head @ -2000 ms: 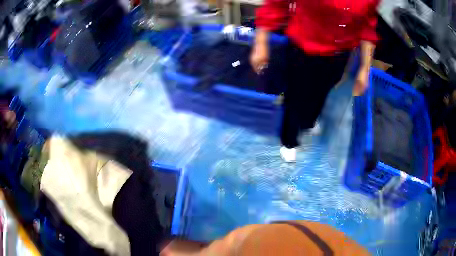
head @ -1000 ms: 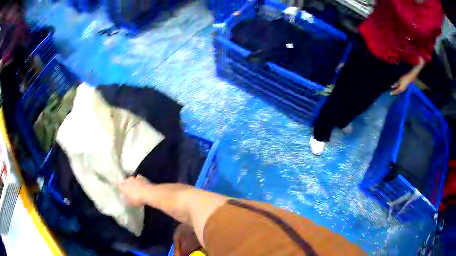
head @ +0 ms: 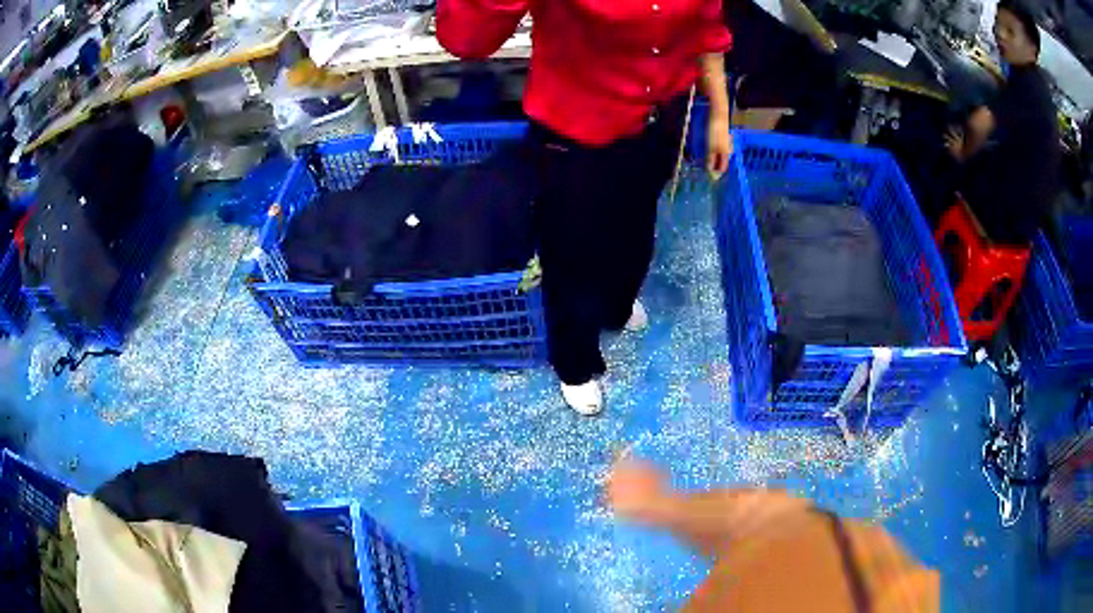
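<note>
My right hand [head: 641, 489] is raised over the blue floor at the lower centre, on a bare forearm with a brown sleeve at the bottom right. It is blurred; no object shows in it, and its finger position cannot be told. My left hand is out of the picture. A beige cloth [head: 150, 560] lies over a black garment heap [head: 198, 485] in a blue crate [head: 369, 563] at the lower left, apart from my hand.
A person in a red top [head: 623, 60] stands ahead between a wide blue crate [head: 408, 323] of dark cloth and another blue crate [head: 749, 299] with dark grey cloth. A seated person [head: 1019, 144] is at right near a red stool [head: 995, 281]. Cluttered tables [head: 216, 66] line the back.
My right hand has moved off the beige cloth, up and right. The view has swung; the beige cloth now sits lower left. The person in red appears nearer the centre.
</note>
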